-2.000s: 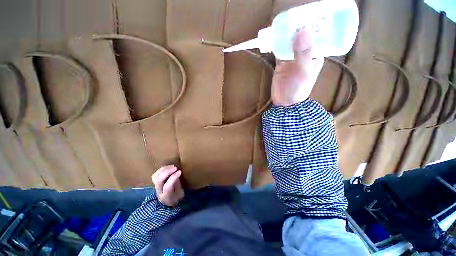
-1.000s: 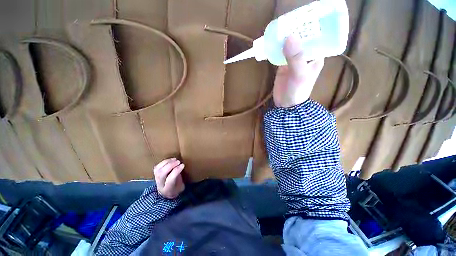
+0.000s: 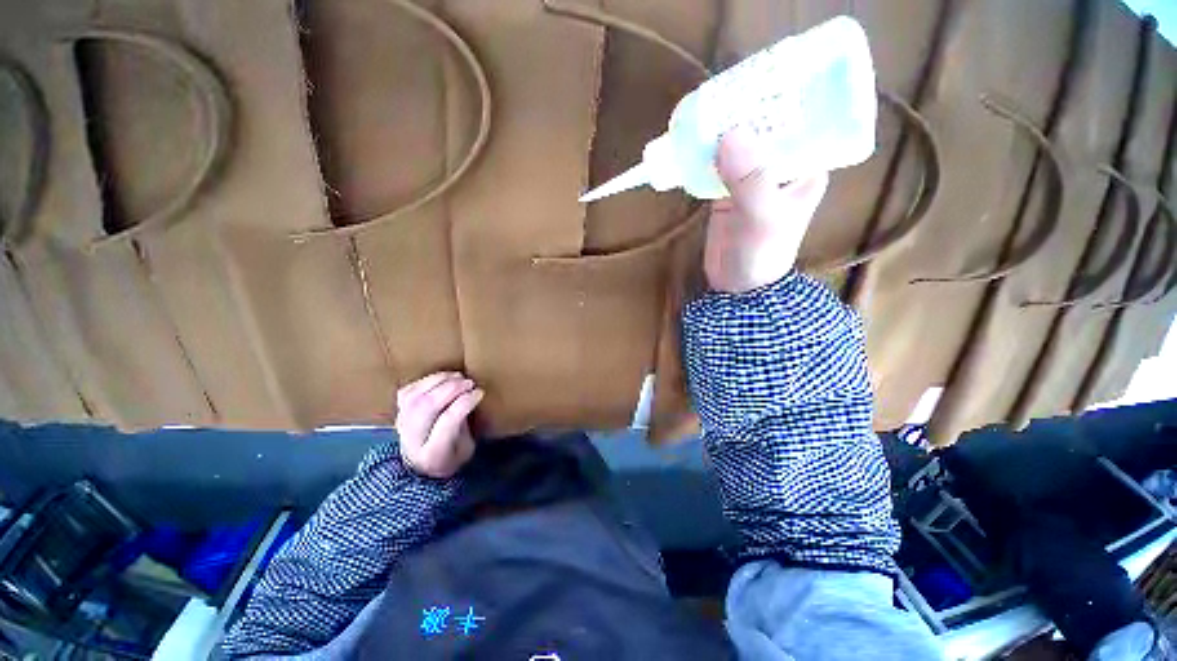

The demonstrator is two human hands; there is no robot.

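My right hand is closed round a translucent white glue bottle with a printed label. Its thin spout points left, with the tip at the raw straight edge of a brown bag panel; whether it touches cannot be told. A thin curved handle arcs on that panel, partly hidden behind the bottle and my hand. Another curved handle lies on the panel to the left. My left hand rests with curled fingers at the panels' near edge; whether it grips the edge cannot be told.
More overlapping brown panels with curved handles run to the left and right. Below the table's dark side are metal frames and blue items at lower left. More metal frames stand at lower right.
The spout tip has moved down along the panel's raw edge, towards me. The panels sit higher in the picture. The bottle is tilted more, and my left hand stays by the near edge.
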